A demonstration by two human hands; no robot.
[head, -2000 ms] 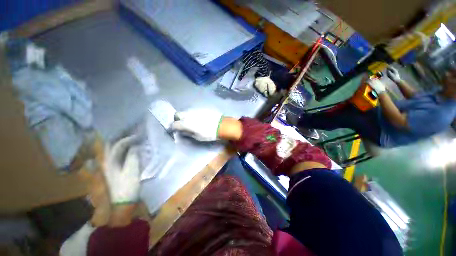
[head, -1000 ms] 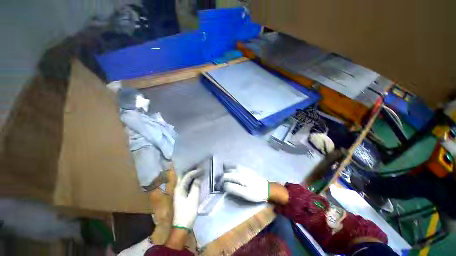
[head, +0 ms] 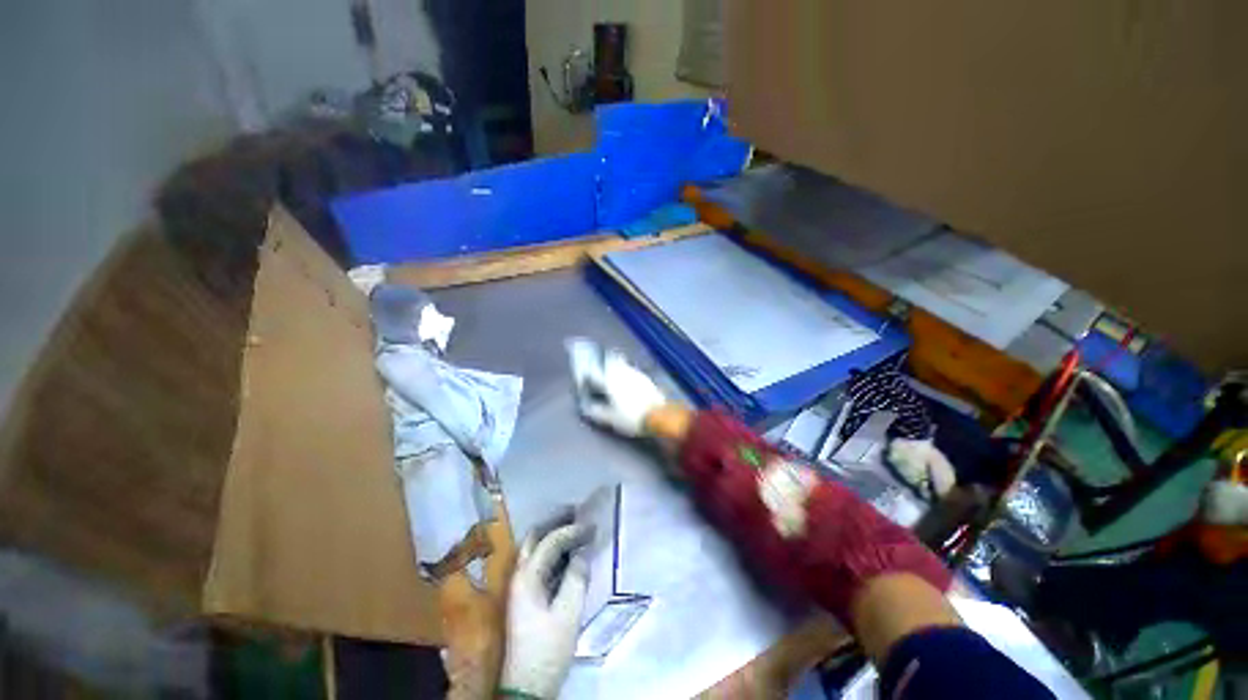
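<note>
My left hand, in a white glove, is at the near left of the bench. Its curled fingers hold the edge of an upright grey metal bracket. A pale flat metal part lies at the bracket's foot; I cannot tell if they are one piece. My right hand, gloved and blurred, is stretched out over the middle of the bench. A small pale part shows at its fingertips; blur hides whether the fingers grip it.
A crumpled pale blue rag lies left, beside an upright cardboard panel. Flat sheets on blue board lie back right. A blue barrier stands behind. Loose parts and a spare glove are on the right. Another person's gloved hand shows far right.
My right hand has left the bracket beside my left hand and moved forward to mid-bench. My left hand stays at the bracket. The view has shifted, so the bench appears further right.
</note>
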